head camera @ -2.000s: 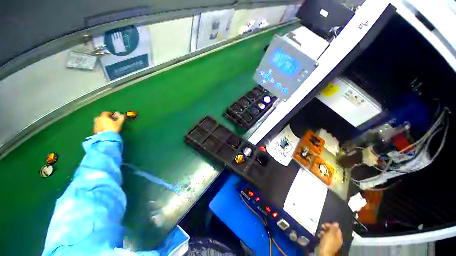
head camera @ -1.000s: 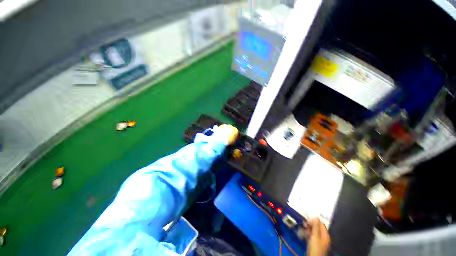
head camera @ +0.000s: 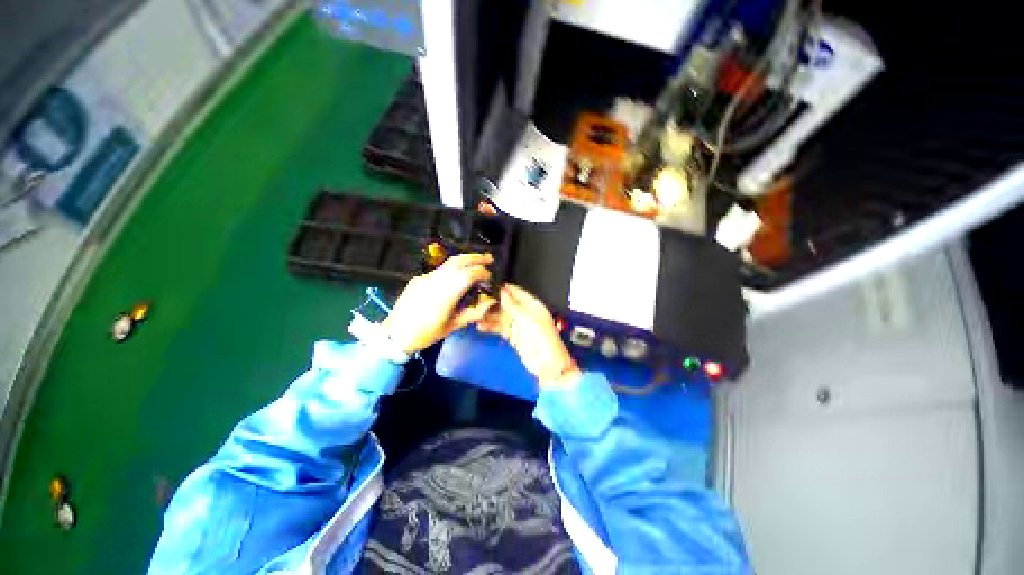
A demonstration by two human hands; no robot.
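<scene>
My left hand [head camera: 436, 306], with a pale strap at its wrist, and my right hand [head camera: 530, 332] meet fingertip to fingertip at the near edge of the black parts tray [head camera: 350, 230]. A small dark unit [head camera: 474, 297] shows between their fingers, mostly hidden and blurred. The tray lies across the green belt and the machine table's edge. A unit with a yellow-orange part [head camera: 435, 254] sits in a tray pocket just beyond my left hand.
A second black tray [head camera: 400, 140] lies behind. Orange fixtures [head camera: 599, 157] stand under the machine head. A white post [head camera: 441, 112] rises beside the trays. A white paper sheet [head camera: 615, 267] lies on the control box [head camera: 702, 298]. Loose round units [head camera: 122, 327] lie on the belt [head camera: 213, 247].
My left hand has moved from the far belt to the tray, then to my right hand. My right hand has left the control box edge and joined it. The view has turned right.
</scene>
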